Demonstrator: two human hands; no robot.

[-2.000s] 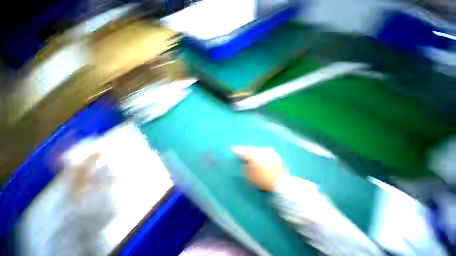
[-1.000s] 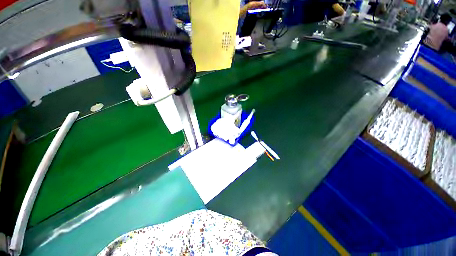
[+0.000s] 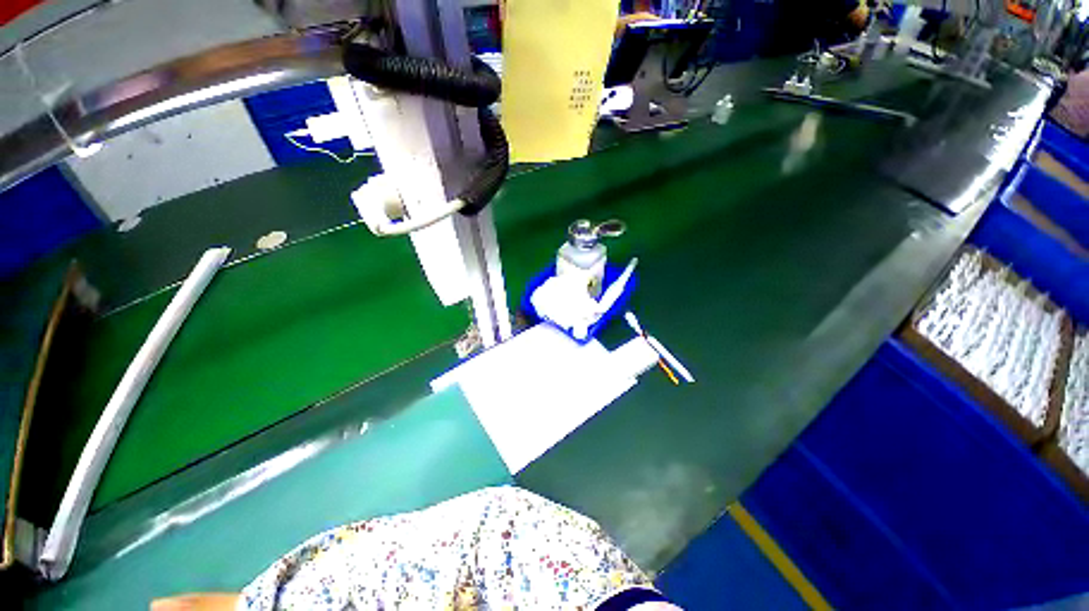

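My right forearm in a white speckled sleeve (image 3: 454, 555) crosses the bottom of the view. A sliver of my right hand (image 3: 195, 602) shows at the bottom left; the picture's edge cuts off the rest, so its fingers are hidden. My left hand is not in view. Nearest in front lie a green bench mat (image 3: 394, 460) and a white paper sheet (image 3: 543, 400). A small blue tray (image 3: 631, 289) behind the paper holds a clear metal-topped bottle (image 3: 582, 265) and crumpled white material (image 3: 557, 301). Pens (image 3: 665, 356) lie beside the paper.
A white guide bar (image 3: 131, 388) crosses the green conveyor (image 3: 293, 358) at left. A metal post (image 3: 487, 281) with a white power socket strip (image 3: 436, 257) stands behind the paper. Blue crates (image 3: 890, 442) at right hold brown cartons (image 3: 970, 378) of white units.
The view has swung from the crate and carton at left toward the right, then slightly back. My left hand has left view; a sliver of my right hand now shows at bottom left.
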